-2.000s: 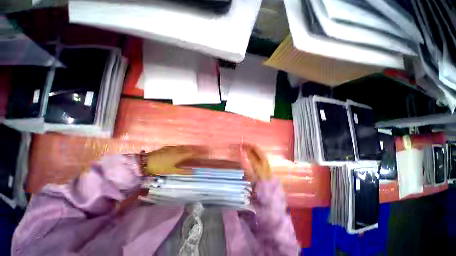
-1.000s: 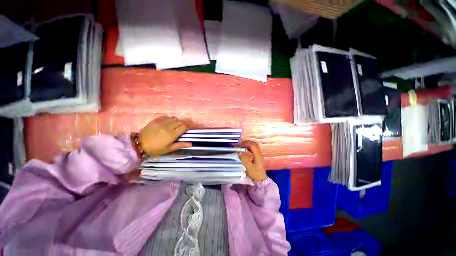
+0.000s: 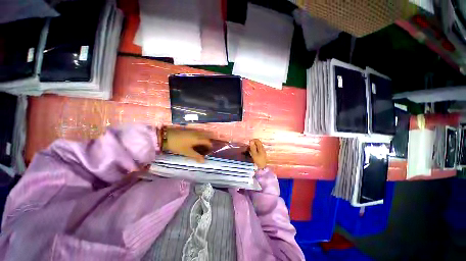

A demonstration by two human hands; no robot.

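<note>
A black tablet (image 3: 206,99) lies flat mid-bench with a small white label near its lower edge. Nearer my body is a stack of tablets (image 3: 204,170), its edges showing as white and dark blue stripes. A dark, glossy tablet (image 3: 228,151) is at the far side of this stack. My left hand (image 3: 188,143), slightly blurred, lies over its left part, fingers pointing right. My right hand (image 3: 257,152) holds its right end, fingers bent around the edge. The left fingertips are partly hidden.
Tablet stacks with white layers stand at the left (image 3: 105,56) and right (image 3: 319,97). Loose white sheets (image 3: 171,30) lie at the back. A perforated board (image 3: 352,12) hangs above. Blue bins (image 3: 317,224) are below the bench at right.
A black tablet now lies mid-bench beyond the stack, where there was bare orange film. A dark glossy face now shows between my hands. The view has shifted slightly.
</note>
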